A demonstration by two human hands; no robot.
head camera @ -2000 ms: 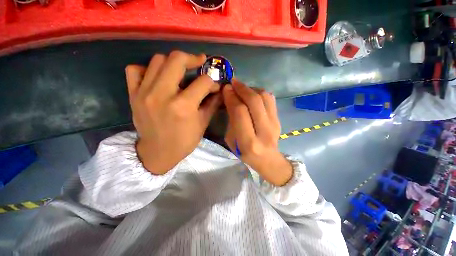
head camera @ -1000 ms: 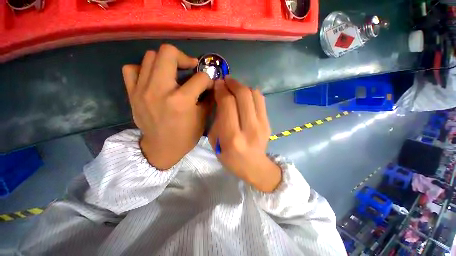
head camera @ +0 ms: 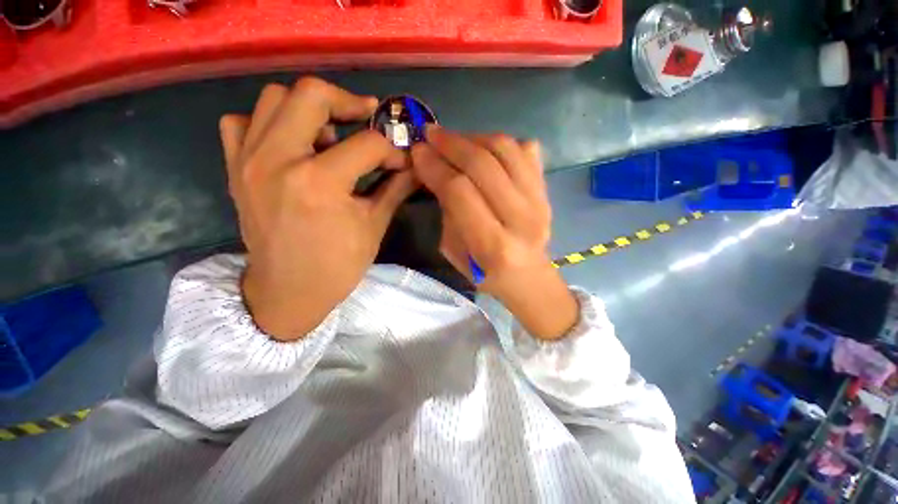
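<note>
My left hand holds a small round electronic unit by its rim between thumb and fingers, over the near edge of the bench. The unit has a dark shiny face, a metallic rim and pale and coppery parts inside. My right hand is closed at the unit's right side, its fingertips touching the rim. Bright blue shows on the unit's right part, and a piece of a blue rod shows under my right palm. Most of the rod is hidden by my fingers, and its tip cannot be made out.
A red foam tray with round units in its pockets lies across the far side of the dark green bench. A clear bottle with a red diamond label stands right of it, then a small white cap. Blue bins are on the floor beyond the edge.
Both hands and the unit appear slightly further left and higher in view. The tray has shifted left and up with the view. My right hand has turned a little; both grips remain.
</note>
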